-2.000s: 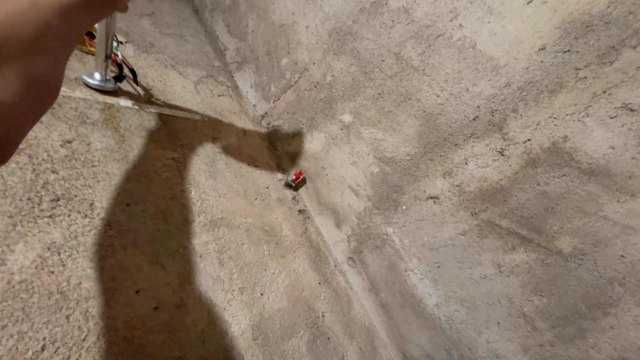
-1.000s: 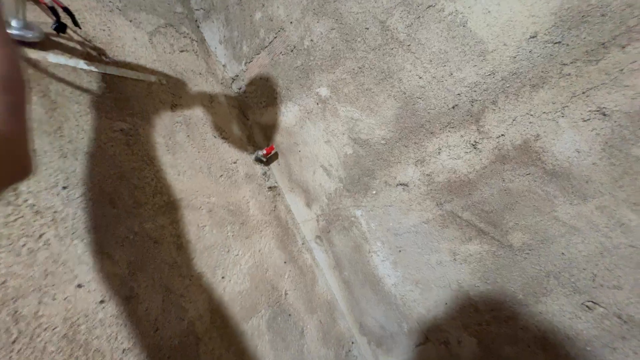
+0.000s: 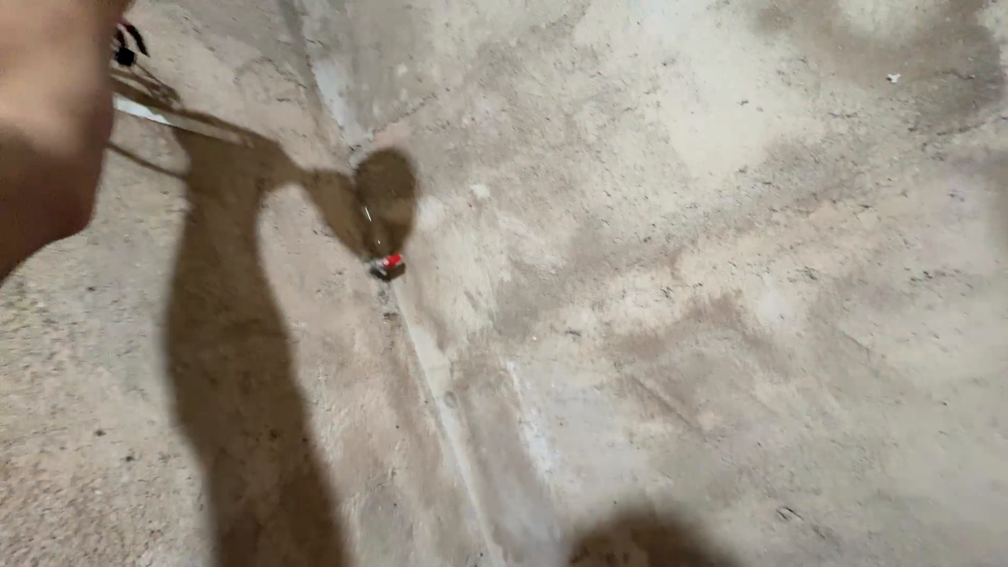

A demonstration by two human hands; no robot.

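Note:
A bare arm, blurred and close to the camera, fills the upper left edge; its hand is out of frame, and I cannot tell which arm it is. Neither my left hand nor my right hand shows. Near the arm, a black wire end or clip [image 3: 124, 55] lies against the rough surface. A small red and grey object [image 3: 387, 264] sits at the joint between two rough plaster or concrete surfaces, just below the rounded end of a shadow.
The rough concrete surface [image 3: 748, 276] spreads over the right side. A pale strip [image 3: 150, 113] lies at the upper left. A pale line [image 3: 441, 394] follows the joint downward. Dark shadows fall across the left side and bottom edge. A tiny white speck [image 3: 893, 78] is at the upper right.
The metal post with a round base, seen at the upper left earlier, no longer shows. The shadow's end has become rounder, and another shadow has appeared at the bottom edge. The view has shifted.

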